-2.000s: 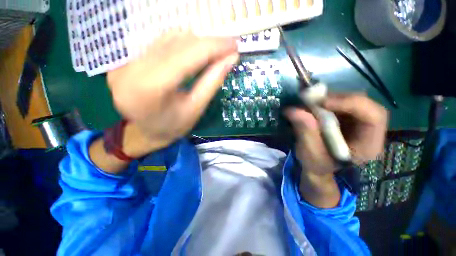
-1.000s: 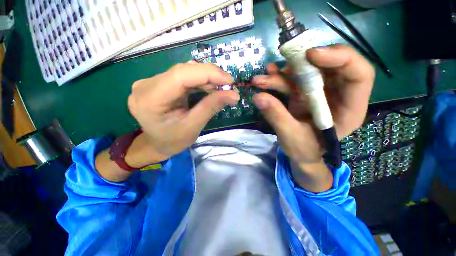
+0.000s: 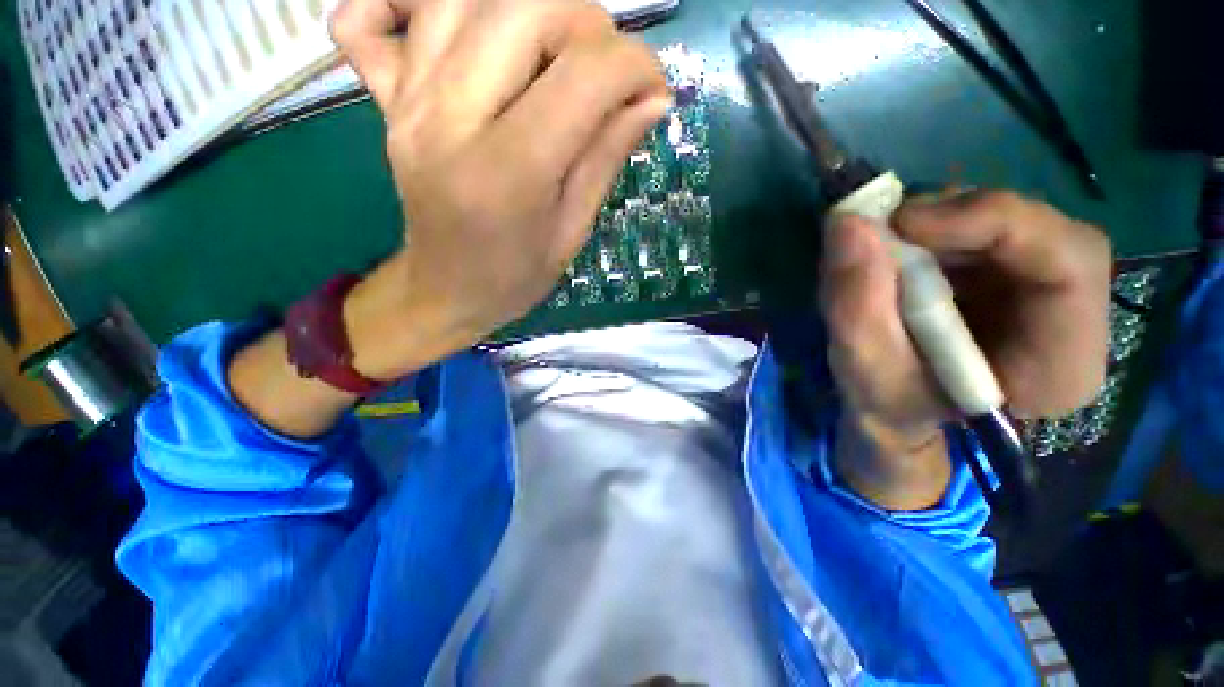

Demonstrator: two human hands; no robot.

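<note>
My right hand (image 3: 960,309) grips the cream handle of the soldering iron (image 3: 926,295). The iron's dark metal tip points up and left, above the bare mat right of the circuit board panel. The green PCB panel (image 3: 658,248) lies on the mat in front of me. My left hand (image 3: 503,161) is over the panel's left and upper part and hides it. Its thumb and fingers are bent near the panel's upper edge; whether they pinch a part or solder wire cannot be seen.
White component cards (image 3: 134,81) are stacked at the far left. A silver solder spool (image 3: 94,376) sits at the mat's left edge. Dark tweezers (image 3: 1013,81) lie at the far right. More green boards (image 3: 1094,403) are beyond the mat edge by my right hand.
My hands, close together over the panel a second ago, are now apart. My left hand has moved up, and my right hand has moved right and turned the iron's tip up-left. The view has shifted slightly.
</note>
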